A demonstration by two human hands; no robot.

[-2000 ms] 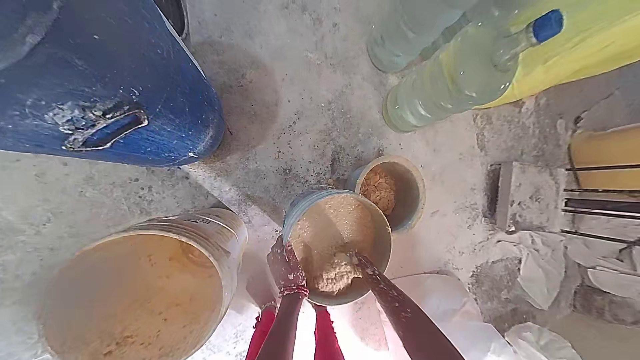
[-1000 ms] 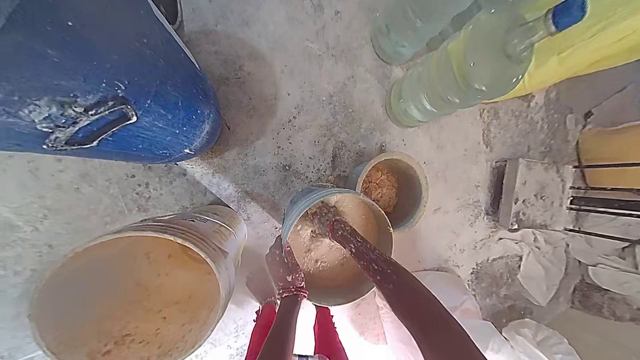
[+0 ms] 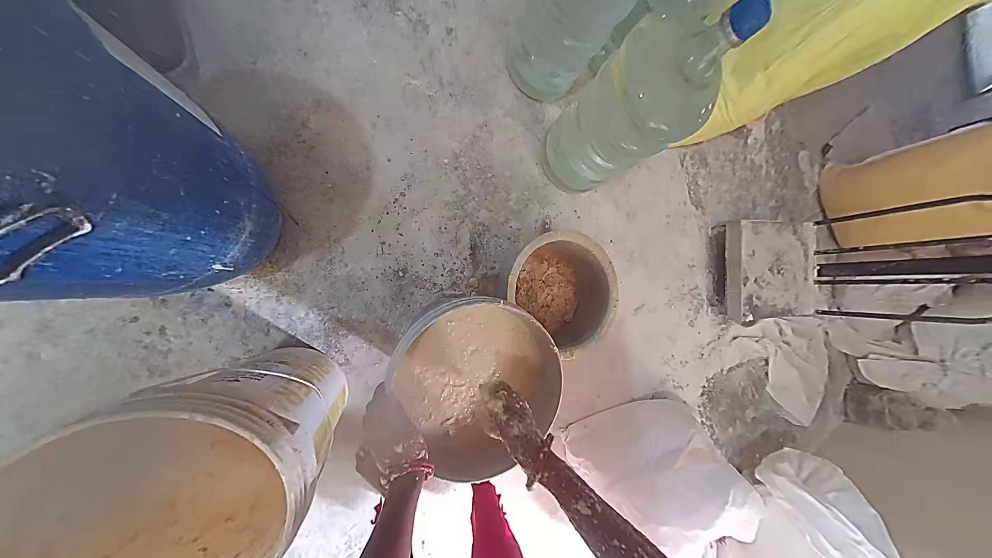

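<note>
Wet, lumpy tan mixture [image 3: 457, 364] fills much of a round bucket [image 3: 554, 387] at the lower centre. My left hand [image 3: 391, 434], coated with residue and wearing a red band at the wrist, is against the bucket's left outer side and rim; its fingertips are hard to make out. My right hand [image 3: 500, 403] is sunk in the mixture near the middle, its fingers hidden. The right forearm is spattered with the same stuff. Touching or nearly touching the bucket at its upper right is a smaller bucket [image 3: 608, 287] with crumbly brown matter [image 3: 546, 291] inside.
A big white bucket [image 3: 287, 434] of tan liquid stands at lower left, a blue plastic drum [image 3: 155, 178] at upper left. Large clear plastic bottles [image 3: 628, 108] and a yellow sack [image 3: 798, 62] lie at upper right. White sacks [image 3: 659, 465] and a concrete block [image 3: 775, 267] are at right.
My right hand has moved from the upper left part of the mixture to its middle, nearer the lower side. My left hand stays at the bucket's left side.
</note>
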